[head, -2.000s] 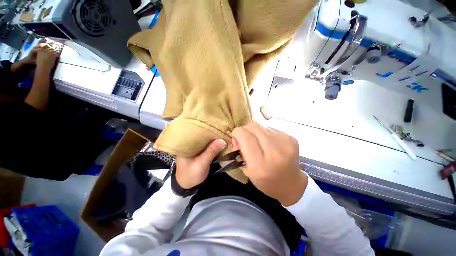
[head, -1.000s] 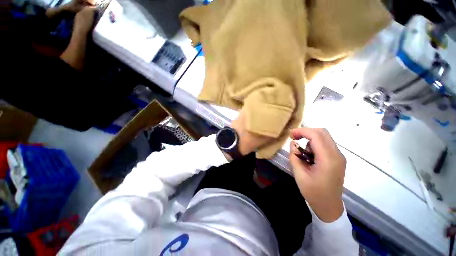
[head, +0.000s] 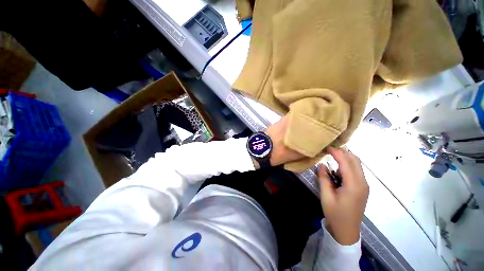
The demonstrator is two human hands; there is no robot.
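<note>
A tan woolly jacket (head: 334,53) lies over the table edge, its sleeve end towards me. The squared, doubled cuff (head: 313,129) faces up. My left hand (head: 281,142) holds the cuff from the left; its fingers are hidden behind or inside the cloth. My right hand (head: 346,193) is just right of the cuff, with a small dark tool (head: 334,178), perhaps snips, held in the curled fingers. Its thumb and fingertips are apart, and the index fingertip is at the sleeve's lower right edge.
A white sewing machine (head: 451,116) stands at the right. A black stick-like tool (head: 462,208) and a thin pale tool (head: 437,227) lie on the white table (head: 395,193). An open cardboard box (head: 106,159), a blue crate (head: 40,137) and a red stool (head: 42,204) are at left. A dark-clothed person is upper left.
The view has swung left and down. Since the first frame the cuff has been turned up over my left hand. My right hand moved off it, then its index fingertip came back to the sleeve edge.
</note>
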